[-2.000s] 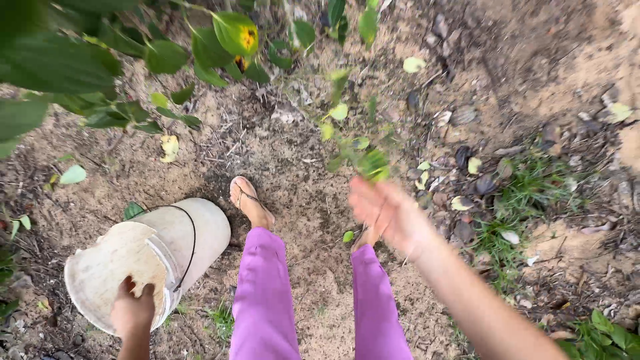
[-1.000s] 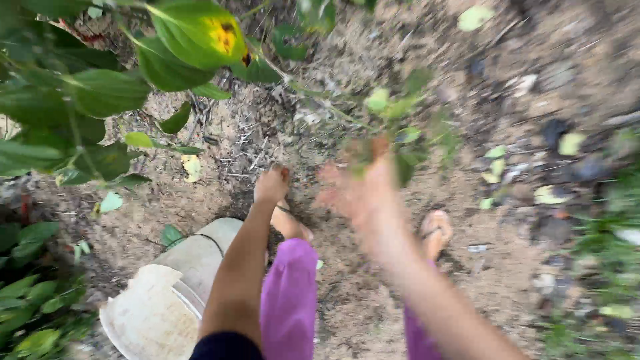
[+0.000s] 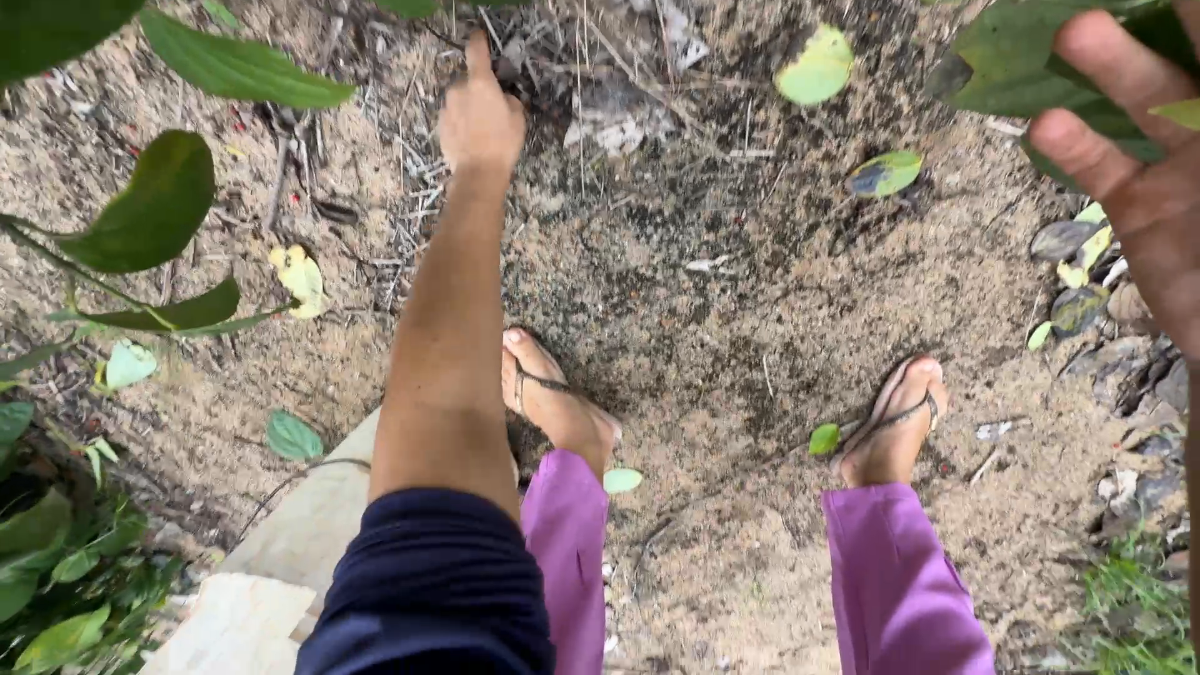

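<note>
My left hand [image 3: 482, 117] reaches down to the ground at the top, over dry twigs and leaf litter [image 3: 619, 117]. One finger is stretched out; the fingertips are partly hidden, and I cannot tell whether they hold anything. At the right edge my right hand [image 3: 1139, 169] is raised with its fingers apart, next to large green leaves [image 3: 1017, 70], with nothing plainly gripped. The pale bucket [image 3: 314, 525] is at the lower left, partly covered by my left arm and its dark blue sleeve. Small red bits lie scattered on the soil.
Leafy branches [image 3: 150, 206] hang into view at the left. My sandalled feet [image 3: 562, 403] stand on sandy soil below my hands. Yellow fallen leaves [image 3: 816, 66] lie about, with grass [image 3: 1139, 600] at the lower right and low green plants [image 3: 70, 572] at the lower left.
My left hand was inside the bucket's mouth two seconds ago; it has moved out and forward to the ground litter. My right hand has moved out to the right edge.
</note>
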